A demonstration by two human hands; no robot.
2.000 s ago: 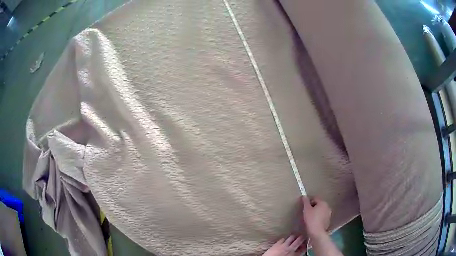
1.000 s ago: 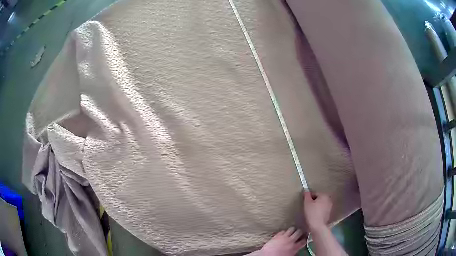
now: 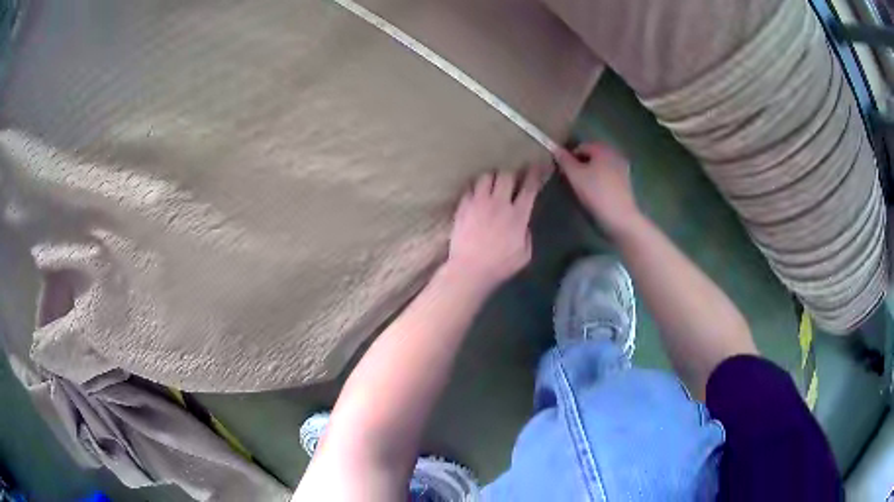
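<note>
A beige-brown fabric sheet [image 3: 274, 196] lies spread over the floor, bunched at the lower left. A thin pale measuring tape [image 3: 446, 65] runs across it from the top edge to my right hand [image 3: 596, 181], whose thumb and fingers pinch it at the cloth's edge. My left hand [image 3: 493, 227] lies with its fingers spread on the cloth's near edge, just left of my right hand. A thick fabric roll [image 3: 774, 147] with wrinkled folds lies on the right, apart from both hands.
The green floor [image 3: 686, 260] shows between cloth and roll, with yellow-black tape [image 3: 806, 348] at the right. My legs in blue jeans [image 3: 627, 422] and my light shoes [image 3: 595, 299] are at the bottom. Dark metal bars [image 3: 851, 69] stand at the upper right.
The view has shifted down and turned towards the cloth's near edge, so my arms, legs and the roll's end show. My right hand is now at the cloth's edge, still holding the tape.
</note>
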